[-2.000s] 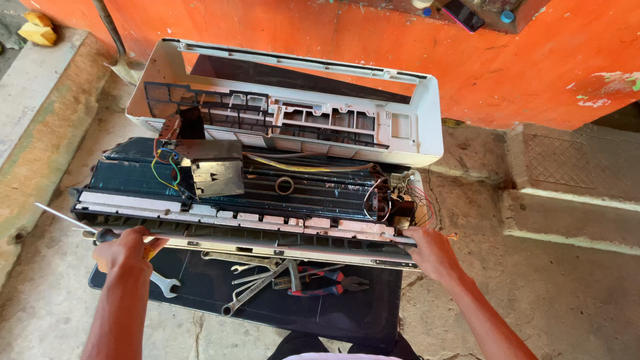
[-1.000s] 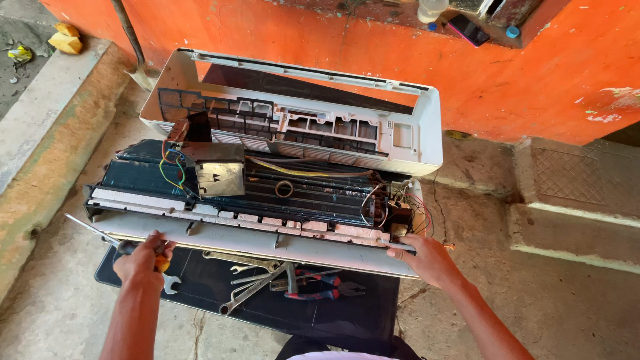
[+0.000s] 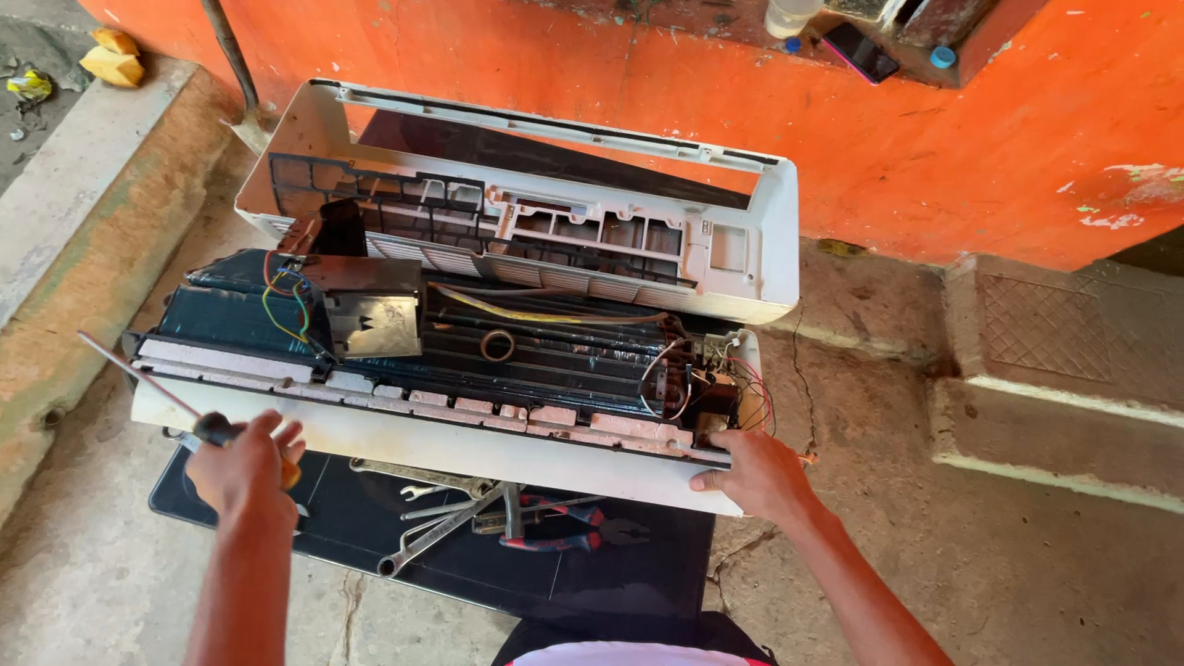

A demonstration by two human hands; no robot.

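Note:
My left hand (image 3: pixel 242 462) holds a long screwdriver (image 3: pixel 157 384) with a black and yellow handle; its shaft points up and left past the unit's left end. My right hand (image 3: pixel 760 470) grips the near right corner of an opened split air conditioner's indoor unit (image 3: pixel 444 453), thumb on the white panel and fingers over the edge by the wiring. On the unit lie a metal box cover (image 3: pixel 375 324), a brown ring (image 3: pixel 497 346) and a yellow-sleeved cable (image 3: pixel 555 319). Behind it stands the white front casing (image 3: pixel 772 250) with dark filter frames (image 3: pixel 379 190).
Under the unit is a black glossy table (image 3: pixel 638 573) bearing several wrenches (image 3: pixel 444 532) and red-and-black pliers (image 3: pixel 555 543). An orange wall (image 3: pixel 925 157) rises behind, with a phone (image 3: pixel 860 53) on its ledge. Concrete steps (image 3: pixel 1045 407) lie right, a concrete curb (image 3: pixel 111 203) left.
The unit's near side has tilted, so its white panel now faces up more fully. My left hand has left the unit's front edge, still with the screwdriver. My right hand stays at the right corner.

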